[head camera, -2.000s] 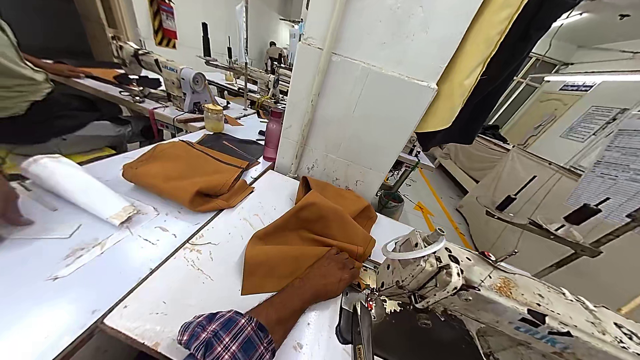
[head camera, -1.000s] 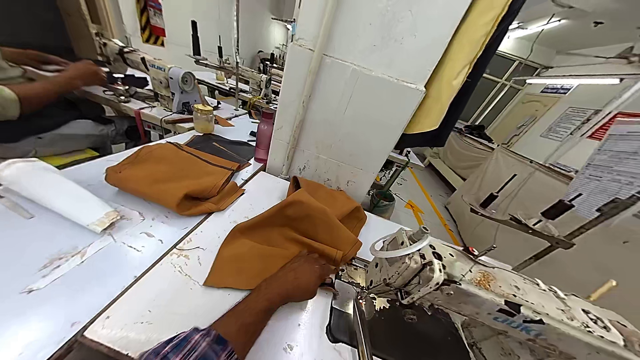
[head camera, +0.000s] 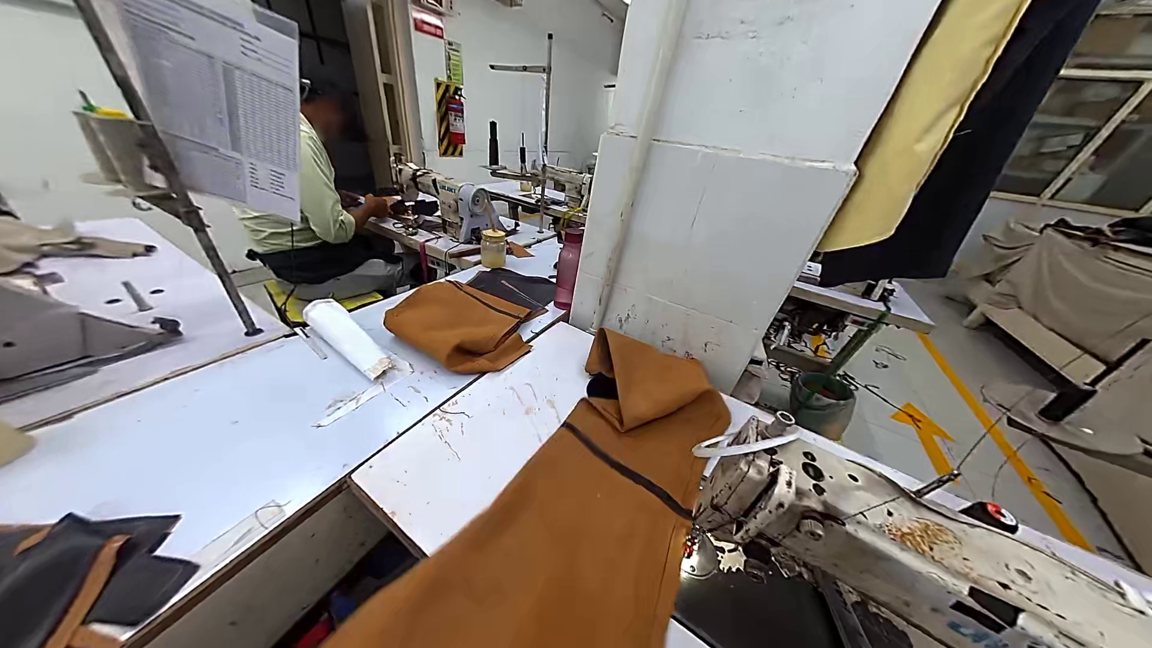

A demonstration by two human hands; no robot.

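A large tan-brown fabric piece [head camera: 576,504] with a dark stripe stretches from the lower edge of the head view up to the pillar, its far end folded over. Its right edge lies beside the needle area of a worn white industrial sewing machine [head camera: 855,504]. Neither of my hands shows, so what they hold is hidden. Farther back on the left lies a folded tan-brown fabric bundle [head camera: 454,328], with dark material [head camera: 513,286] behind it.
A white pillar [head camera: 720,180] rises behind the table. A white roll [head camera: 346,337], a jar [head camera: 493,248] and a pink bottle [head camera: 569,268] stand or lie on the tables. Dark pieces [head camera: 81,567] lie lower left. A co-worker [head camera: 310,198] sits at another machine.
The tan-brown fabric by the machine, bunched before, now extends toward the lower edge and shows its dark stripe. The hand that was on it has left view. The view has swung left.
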